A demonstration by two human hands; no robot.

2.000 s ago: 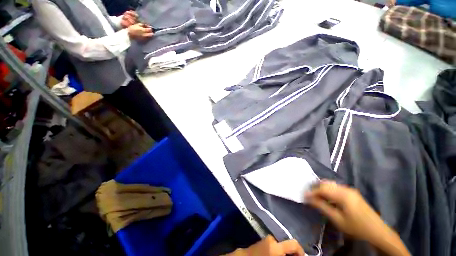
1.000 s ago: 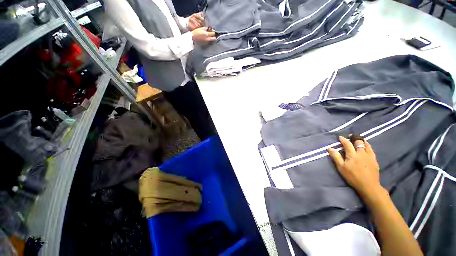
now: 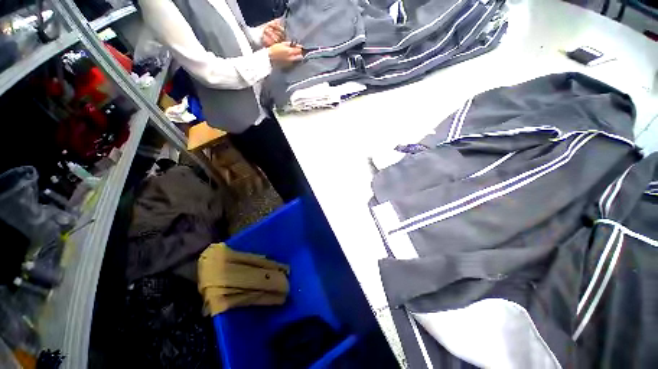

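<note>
A large dark grey garment lies spread on the white table in front of me, its seams edged with paired white lines. A small white tab sits at its left edge. Near the bottom, a pale curved piece lies face up, cut off by the lower edge of the picture. A small dark patterned bit shows at the garment's upper left. Neither of my hands is in the picture.
A person stands at the table's far left side, hands on a pile of grey white-edged garments. A blue bin with khaki cloth stands below the table edge. Metal shelving is left. A small dark box lies at back right.
My right hand lay on the garment's paired white lines a second ago and has left the picture. My left hand, seen at the bottom earlier, is also out. The view has swung left.
</note>
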